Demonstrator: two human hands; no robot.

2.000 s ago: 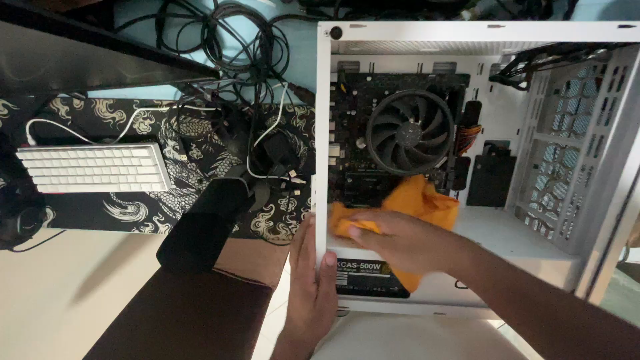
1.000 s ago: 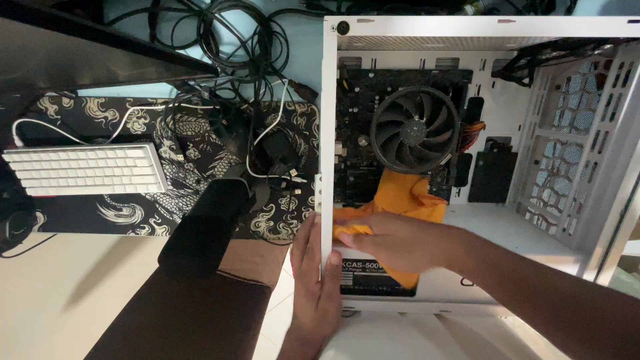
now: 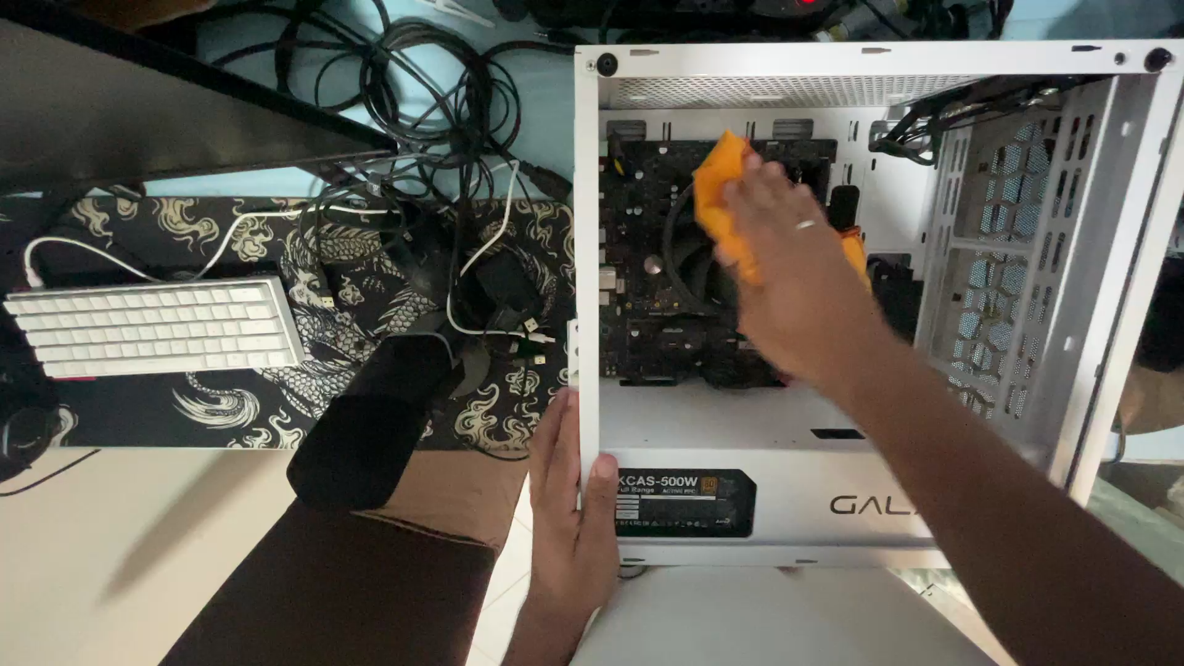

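Observation:
An open white computer case stands in front of me, its inside showing. My right hand holds an orange cloth over the round black CPU fan, hiding much of the fan. Behind them is the black motherboard. My left hand grips the case's left edge near the bottom, thumb on the front of the frame and fingers on its outer side. Beside that thumb, the power supply's label shows through an opening in the white shroud.
Left of the case, a white keyboard lies on a black dragon-patterned desk mat. Tangled black cables lie behind it, near a dark monitor. A black cylindrical object is close to my left hand. Loose cables hang inside the case's upper right.
My right hand and the orange cloth have moved up from beside the shroud and the lower left of the case to the fan. My left hand stays on the case's edge.

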